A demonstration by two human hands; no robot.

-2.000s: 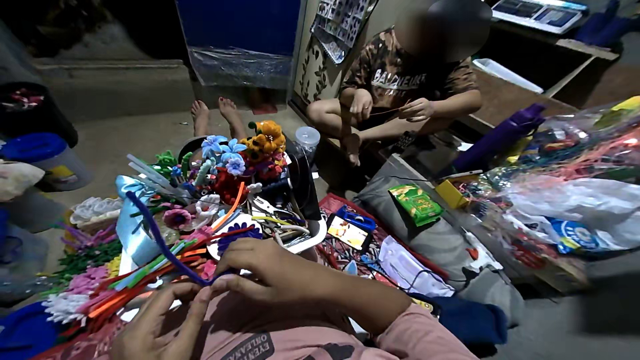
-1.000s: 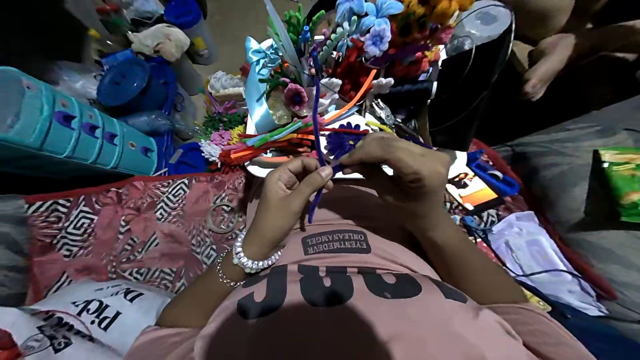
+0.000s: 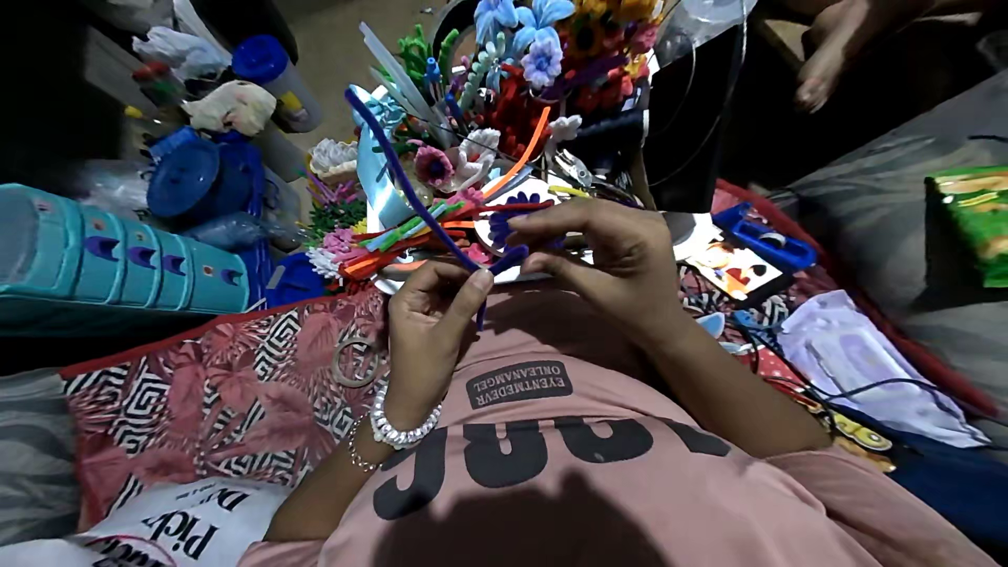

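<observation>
My left hand (image 3: pixel 437 327) pinches a dark purple pipe cleaner (image 3: pixel 405 185) between thumb and fingers. A long length of it rises to the upper left, a short end points down, and a small bent part juts right. Just right of that bend is my right hand (image 3: pixel 602 264), its thumb and index finger apart, with nothing seen between them. Behind my hands lies a purple looped pipe-cleaner flower (image 3: pixel 516 220) on a white surface. Orange, red and green pipe cleaners (image 3: pixel 386 248) lie to its left. Pliers (image 3: pixel 575 169) lie beyond my right hand.
Pipe-cleaner flowers (image 3: pixel 542 59) stand at the top centre. A teal drawer unit (image 3: pixel 157 256) and blue-lidded containers (image 3: pixel 185 177) are at left. A roll of tape (image 3: pixel 356 362) lies on the patterned cloth (image 3: pixel 205 394). At right are a phone (image 3: pixel 732 272) and a green packet (image 3: pixel 976 220). Another person's foot (image 3: pixel 827 67) shows upper right.
My right hand's fingertips have come off the pipe cleaner. Its right part now shows a bend, and the long length leans left where it stood nearly upright. The view has turned downward since the oldest frame.
</observation>
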